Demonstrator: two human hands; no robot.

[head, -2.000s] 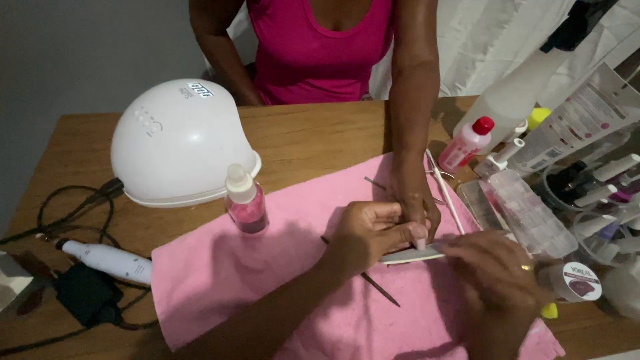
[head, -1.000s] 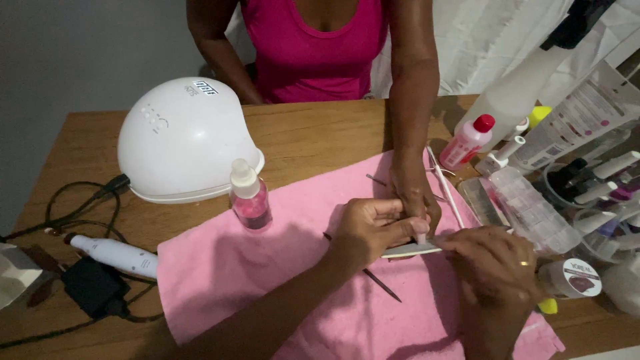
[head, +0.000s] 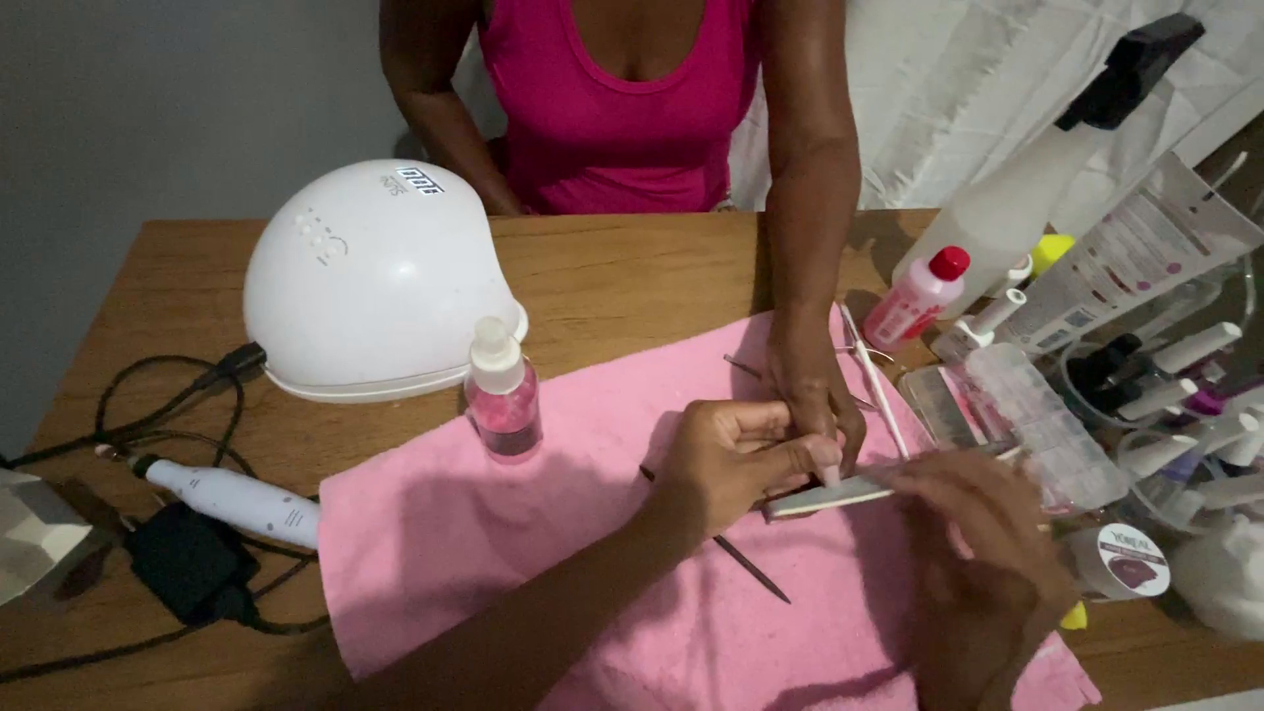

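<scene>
My left hand grips a finger of the other person's hand, which rests on the pink towel. In my right hand is a grey nail file, held by one end. Its far end lies at the long nail of the held finger. A thin dark tool lies on the towel below my left hand, partly hidden by it. Right of the other person's hand lies a thin white stick.
A white nail lamp and pink spray bottle stand left, near an electric nail drill with cables. At right are a red-capped bottle, a clear compartment box, a jar, a large tube and several polish bottles.
The nail file in my right hand has shifted a little along the nail. My left hand keeps its hold on the finger.
</scene>
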